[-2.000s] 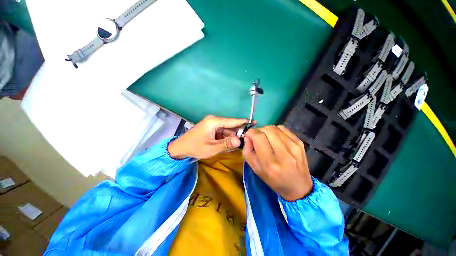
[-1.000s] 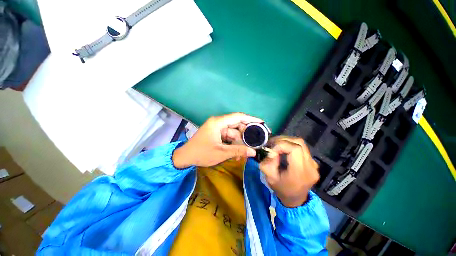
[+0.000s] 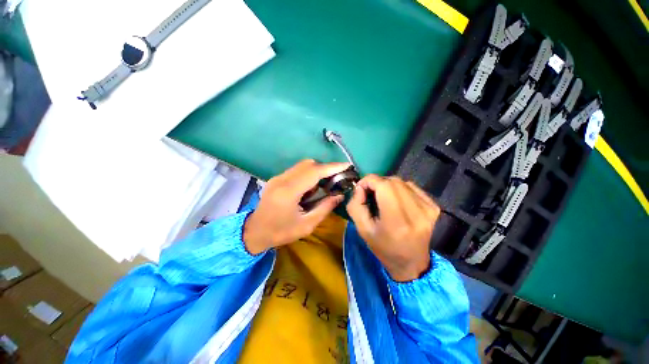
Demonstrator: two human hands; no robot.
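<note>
A smartwatch (image 3: 341, 182) is held close to my chest, its dark case tilted, and one grey strap half with a buckle points up over the green bench. My left hand (image 3: 288, 206) grips the case from the left. My right hand (image 3: 398, 220) has its fingertips at the case's right edge, thumb and index finger together; whether they hold a small part cannot be told. The other strap half is mostly hidden by the hands. Another grey-strapped watch (image 3: 136, 53) lies face up on the white sheet (image 3: 206, 64) at the upper left.
A black foam tray (image 3: 434, 167) with several grey watches crossed in its pockets lies on the green bench (image 3: 341, 64) at the right. It bears small white labels. Yellow strips (image 3: 623, 170) edge the bench. Loose white sheets (image 3: 107, 178) hang at the left, above cartons (image 3: 35, 298).
A second ago the dial faced up with the fingers below it; now the case is tilted and a strap half points up. My right fingertips have moved up beside the case. The view has shifted slightly.
</note>
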